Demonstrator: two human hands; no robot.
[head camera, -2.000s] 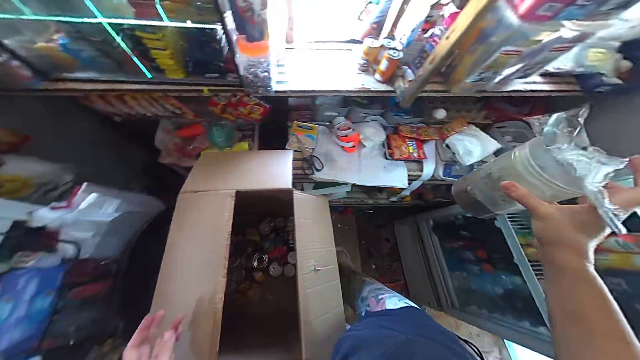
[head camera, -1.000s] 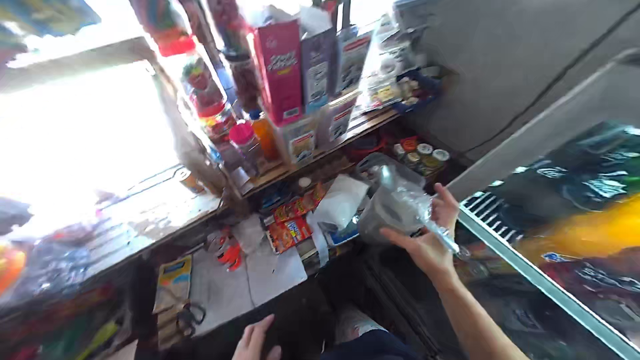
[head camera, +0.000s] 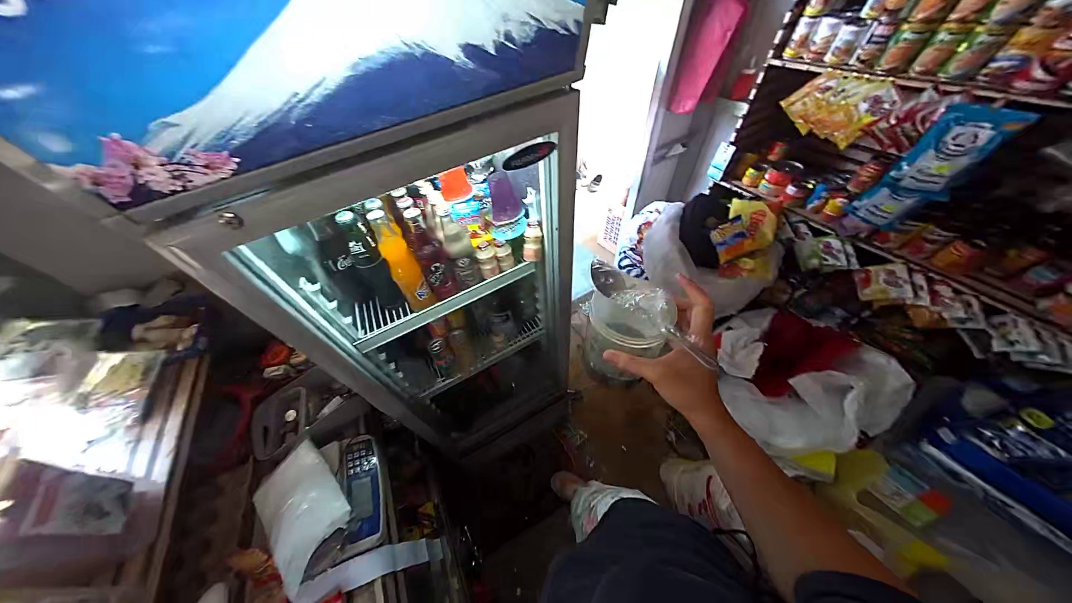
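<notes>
My right hand (head camera: 682, 356) grips a clear plastic tub (head camera: 618, 345) by its rim, thumb at the front and fingers behind. Crumpled clear plastic film (head camera: 643, 306) lies over the mouth of the tub, and a metal spoon or scoop (head camera: 605, 276) sticks up at its far edge. The tub is held in front of the right edge of a glass-door drinks fridge (head camera: 502, 435), above the brown floor. What the tub holds cannot be made out. My left hand is out of view.
Bottles (head camera: 400, 260) stand lit inside the fridge. Shelves of packets and jars (head camera: 783, 177) line the right, above white plastic bags (head camera: 804, 402). At lower left, a calculator (head camera: 363, 490) lies beside a white packet (head camera: 303, 507). A bright doorway (head camera: 624, 92) is behind.
The view has swung far right, from the counter and shelves to the fridge and doorway. My right hand still holds the tub. My left hand, seen earlier at the bottom, has left the view.
</notes>
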